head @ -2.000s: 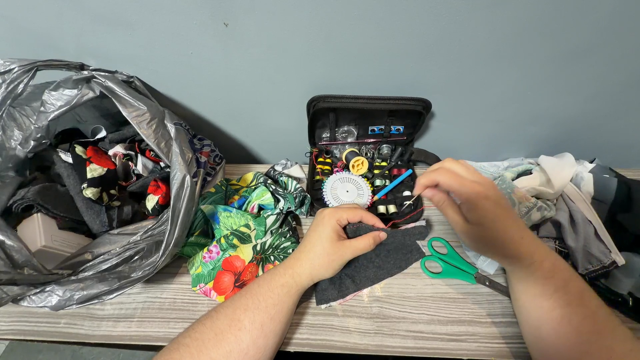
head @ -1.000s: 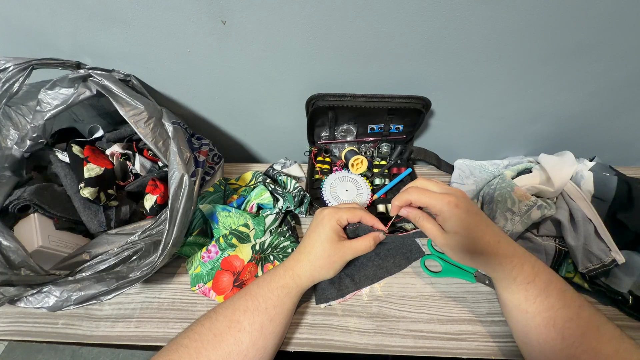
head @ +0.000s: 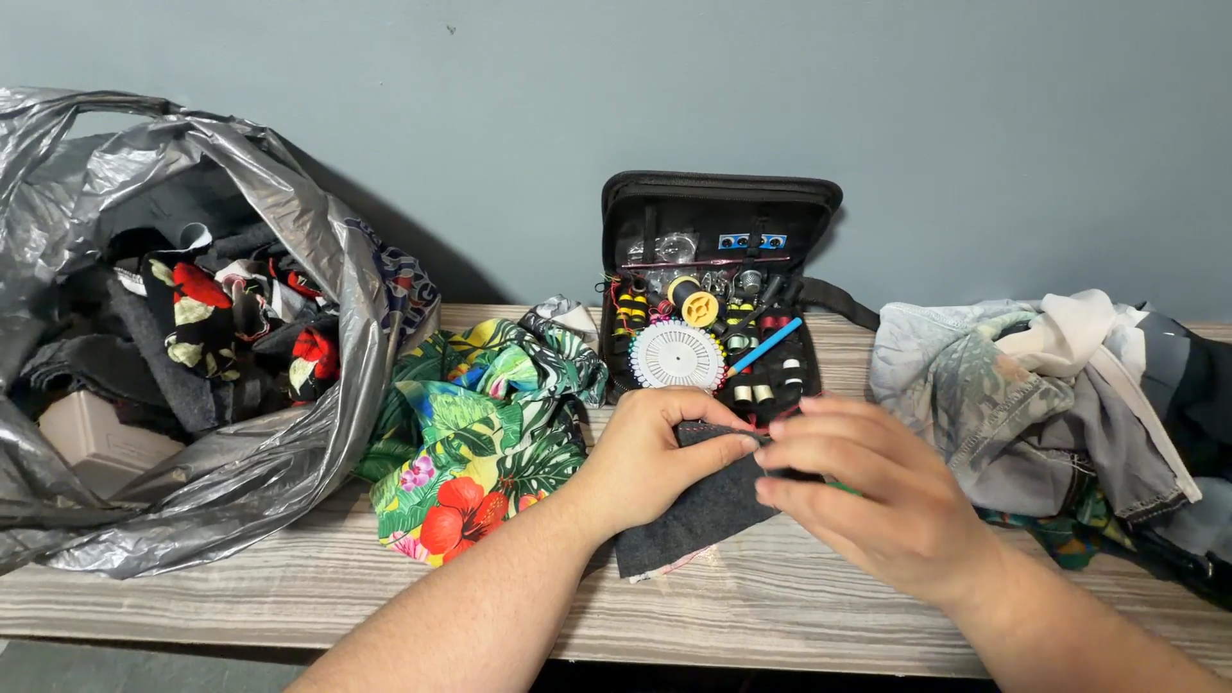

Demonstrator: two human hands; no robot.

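A dark grey piece of fabric (head: 698, 515) lies in front of the sewing kit, its upper edge pinched between thumb and fingers of my left hand (head: 664, 462). My right hand (head: 866, 481) is at the same edge, fingers bent around its right end; whether a needle is between them cannot be made out. Red thread (head: 756, 423) shows by the fingertips. Just behind stands the open black sewing kit (head: 614, 231), with thread spools, a round pin wheel (head: 677, 356), a yellow spool (head: 699, 308) and a blue pencil (head: 765, 346). My right hand hides most of the green-handled scissors (head: 844, 488).
At the left stands a grey plastic bag (head: 318, 462) full of fabric scraps and a pale box (head: 106, 443). Tropical-print fabric (head: 481, 452) lies between bag and kit. Crumpled grey garments (head: 1039, 414) are piled at the right on the wood-grain table (head: 462, 611).
Two seconds ago my right hand was raised off the fabric to the right; it then came down to the edge and now spreads over the scissors. My left hand keeps its pinch.
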